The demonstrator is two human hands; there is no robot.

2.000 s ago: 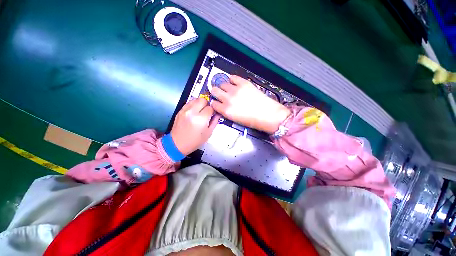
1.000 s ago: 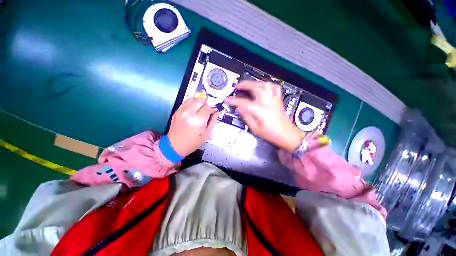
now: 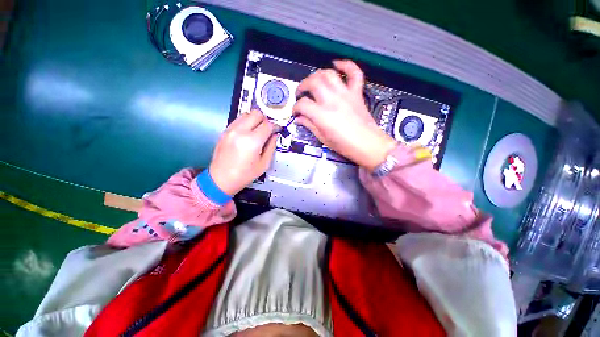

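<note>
The open laptop base (image 3: pixel 299 172) lies in front of me with its boards showing. The left cooling fan (image 3: pixel 274 94) sits at its upper left, and the right cooling fan (image 3: pixel 412 128) at its right end. The dark mainboard (image 3: pixel 381 99) lies between them, partly covered by my right hand. My left hand (image 3: pixel 242 150) is at the laptop's left part, below the left fan, fingertips pinched together; what they hold cannot be made out. My right hand (image 3: pixel 339 112) is over the mainboard beside the left fan, fingers bent, fingertips close to the left hand's; whether it holds anything is unclear.
Loose fans (image 3: pixel 199 34) with dark wires lie on the green mat, upper left. A pale ribbed rail (image 3: pixel 395 46) runs behind the laptop. A grey disc (image 3: pixel 493 172) with a red-and-white item (image 3: pixel 513 172) lies at the right, beside shiny clear plastic trays (image 3: pixel 566 210).
My right hand has lifted off the left fan and shifted right, uncovering that fan. The yellow piece at my left fingertips no longer shows. The view has turned, bringing the grey disc into sight.
</note>
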